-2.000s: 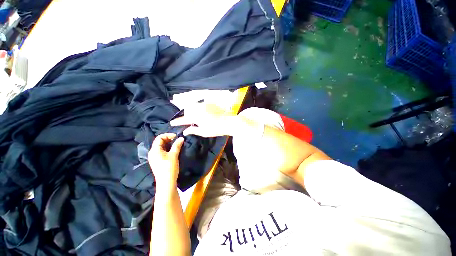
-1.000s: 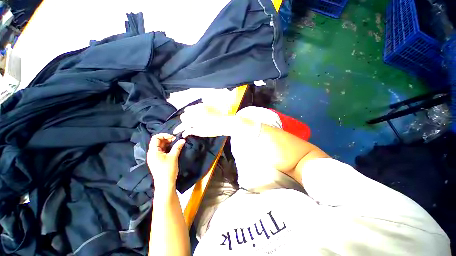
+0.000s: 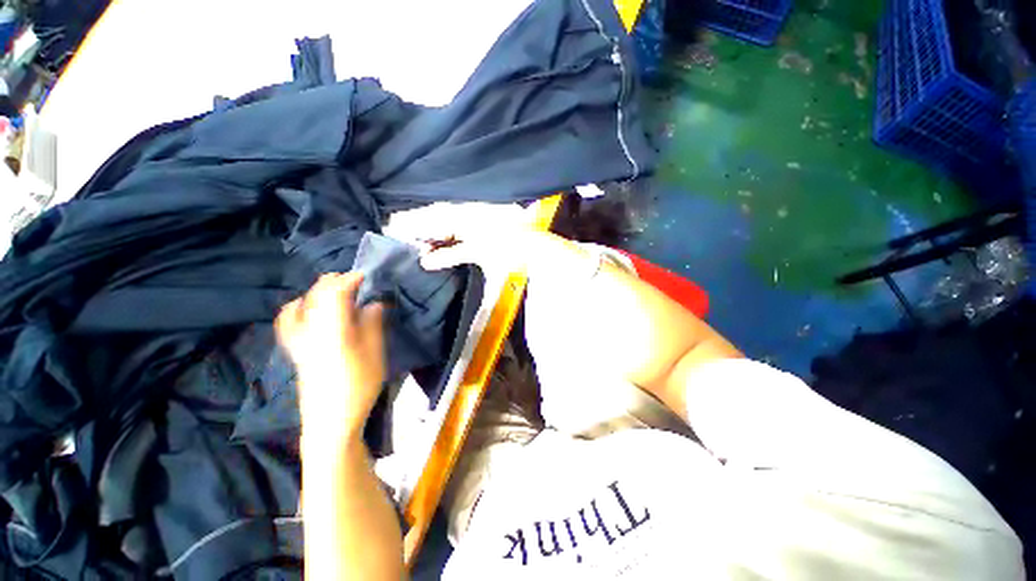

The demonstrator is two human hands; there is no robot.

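Observation:
My left hand [image 3: 333, 340] holds part of a dark navy garment [image 3: 407, 297] near the table's front edge. A paler blue-grey flap of the cloth stands up beside its fingers. My right hand [image 3: 500, 252], washed out by glare, is just to the right of the flap. Small dark reddish thread snips [image 3: 441, 243] show at its fingertips; the rest of the tool is hidden. I cannot tell whether the right fingertips touch the cloth. No loose thread can be made out.
A large navy garment pile [image 3: 170, 295] covers the left of the white table [image 3: 398, 40]. A garment leg [image 3: 511, 131] reaches the table's yellow edge at the back. Blue crates [image 3: 926, 97], a red seat-like thing [image 3: 670, 286] and a dark metal frame [image 3: 932, 246] are at the right.
My left hand has moved left and slightly up, and the cloth between the hands has opened into a paler flap. My hands are farther apart. The snips now show at the right fingertips.

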